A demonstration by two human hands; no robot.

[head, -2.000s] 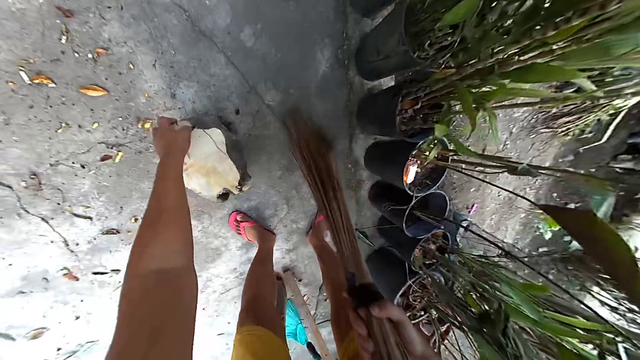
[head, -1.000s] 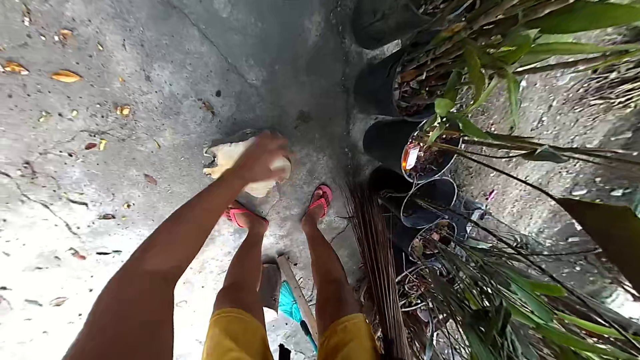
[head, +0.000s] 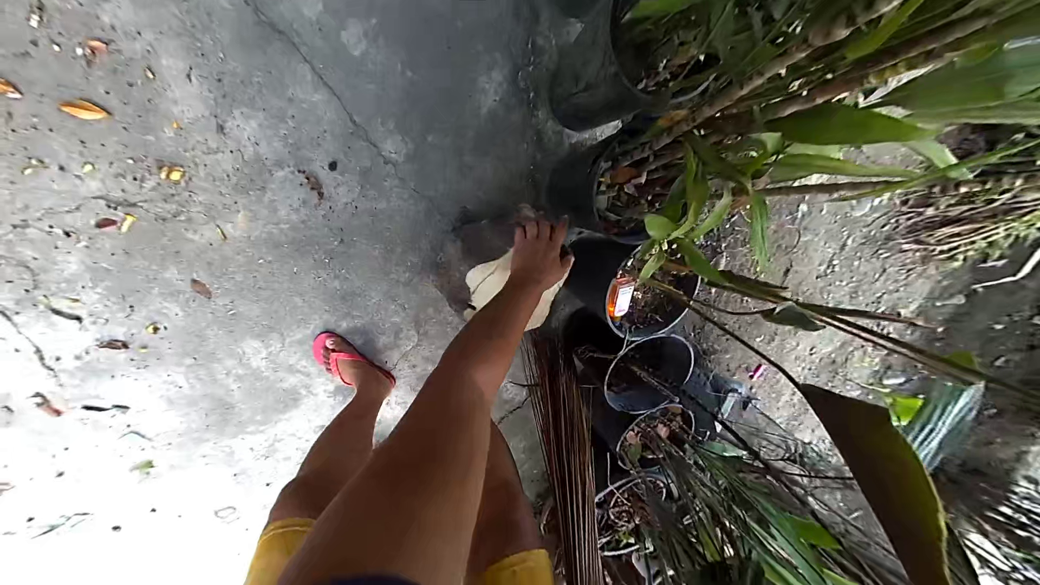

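Note:
My left hand (head: 538, 253) reaches out over a pale, cream-coloured flat object (head: 486, 284) on the concrete beside the black plant pots. Its fingers curl at the object's far edge, and the hand and forearm cover much of it. What the object is, I cannot tell. A damp dark patch (head: 479, 240) lies around its far side. Below it, the stick broom (head: 565, 463) of thin brown ribs rests along the pots, its lower end cut off by the frame. My right hand is out of sight.
Black pots (head: 597, 272) with leafy plants line the right side, one holding a bottle with an orange label (head: 621, 297). A large dark leaf (head: 881, 479) hangs at the lower right. My foot in a pink flip-flop (head: 351, 357) stands on cracked concrete strewn with dry leaves (head: 84, 110).
My left hand and the pale object have moved right across the concrete, up to the pots. The broom, held in my right hand two seconds ago, lies by the pots, and that hand has left view.

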